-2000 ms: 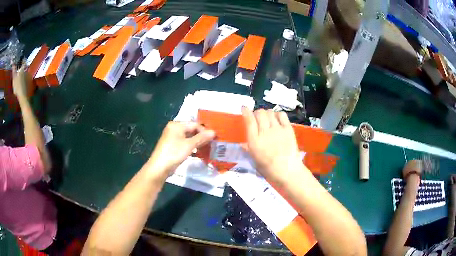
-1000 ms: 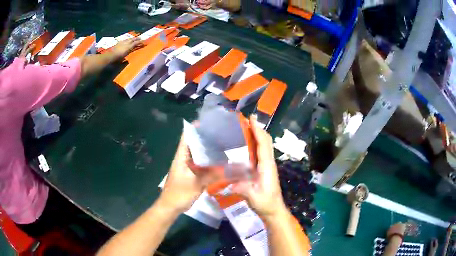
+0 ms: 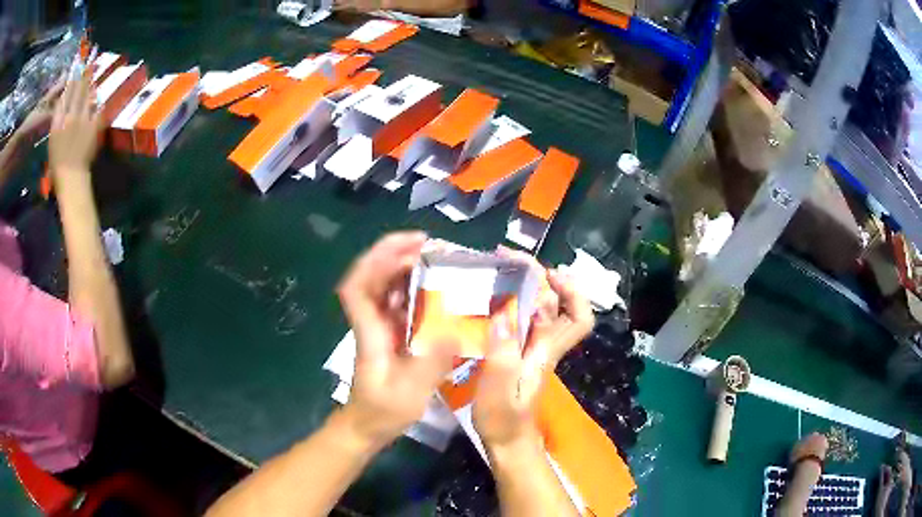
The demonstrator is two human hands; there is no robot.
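A retail box (image 3: 469,288) is held up in front of me with its end towards me, showing a grey-white inner wall and an orange flap. My left hand (image 3: 389,328) grips its left side. My right hand (image 3: 521,348) grips its right side, fingers at the near end. Below lie orange and white carton blanks (image 3: 586,444), partly hidden by my right hand, and white sheets (image 3: 346,366) partly behind my left hand. Black round parts (image 3: 602,369) in clear film lie to the right of the hands.
Opened boxes (image 3: 399,113) stand across the back of the green bench (image 3: 233,293). A neighbour in pink handles boxes at left. A clear bottle (image 3: 619,192), white tissue (image 3: 589,280) and metal post (image 3: 753,222) are at right. Beyond are a beige fan (image 3: 725,404), dotted sheet (image 3: 839,493) and another person's hand.
The orange piece has become an opened box, now tilted so its end faces me. Both hands have shifted around this end. The neighbour's arm has moved back left from the box row.
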